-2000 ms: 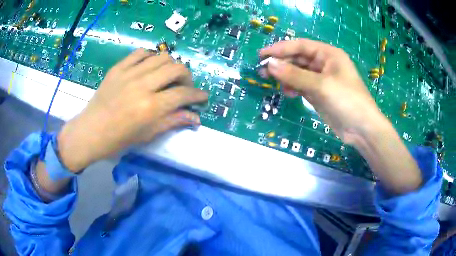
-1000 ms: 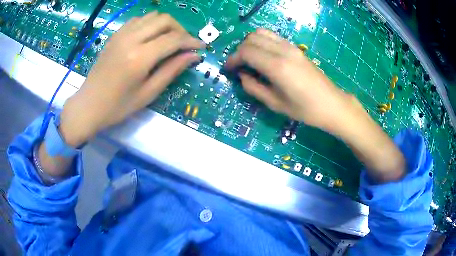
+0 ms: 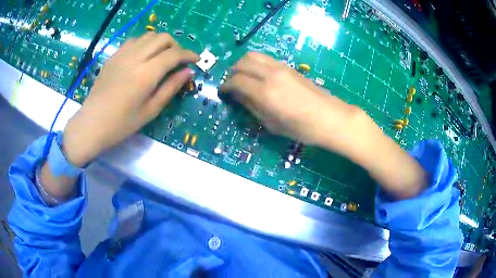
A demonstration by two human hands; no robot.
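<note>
The green printed circuit board (image 3: 353, 70) lies under both hands. My left hand (image 3: 130, 87) is over its left part, thumb and fingertips close together near small dark and orange parts (image 3: 190, 86). Whether it holds one is unclear. My right hand (image 3: 277, 98) is bent down at the board's middle, its fingertips low by small dark parts; the fingers hide what is under them. A white square part (image 3: 206, 61) sits between the hands. Small pale-topped capacitors (image 3: 292, 160) stand below my right hand.
A pale metal rail (image 3: 217, 195) runs along the near board edge. A blue cord (image 3: 68, 98) runs from the light blue wrist strap (image 3: 61, 157) across the board. Black strips (image 3: 264, 21) lie on the board. Yellow capacitors (image 3: 408, 111) stand at the right.
My right hand has moved left and down toward the board's middle since the oldest frame; the small white-and-dark piece in its fingertips no longer shows. My left hand has shifted slightly.
</note>
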